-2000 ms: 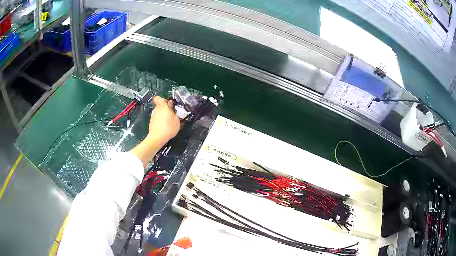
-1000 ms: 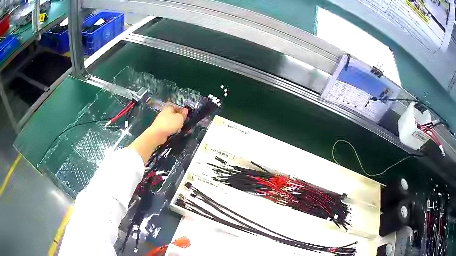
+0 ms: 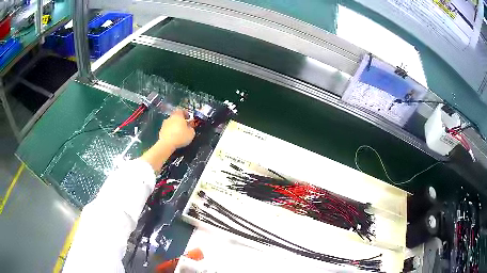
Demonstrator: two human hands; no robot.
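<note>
My left hand (image 3: 178, 130) reaches to the back left of the bench, its fingers closed around the near end of a part with a whitish block (image 3: 203, 112) and reddish leads. The fingers hide most of the grip. The hand is above dark harness bundles (image 3: 160, 200) lying on clear plastic film. A connector with red and black leads (image 3: 133, 116) lies on the film left of the hand. My right hand is not in view.
A cream tray (image 3: 213, 154) holds red and black cut leads (image 3: 315, 200) and long black cables (image 3: 240, 232). An orange clamp (image 3: 181, 260) is at the front. Black tape rolls (image 3: 424, 210) stand to the right. A metal shelf frame (image 3: 229, 63) crosses behind.
My left hand has moved slightly left and towards me since a second ago. The whitish block now shows beyond its fingertips. The small clear bag seen earlier near the hand no longer shows clearly.
</note>
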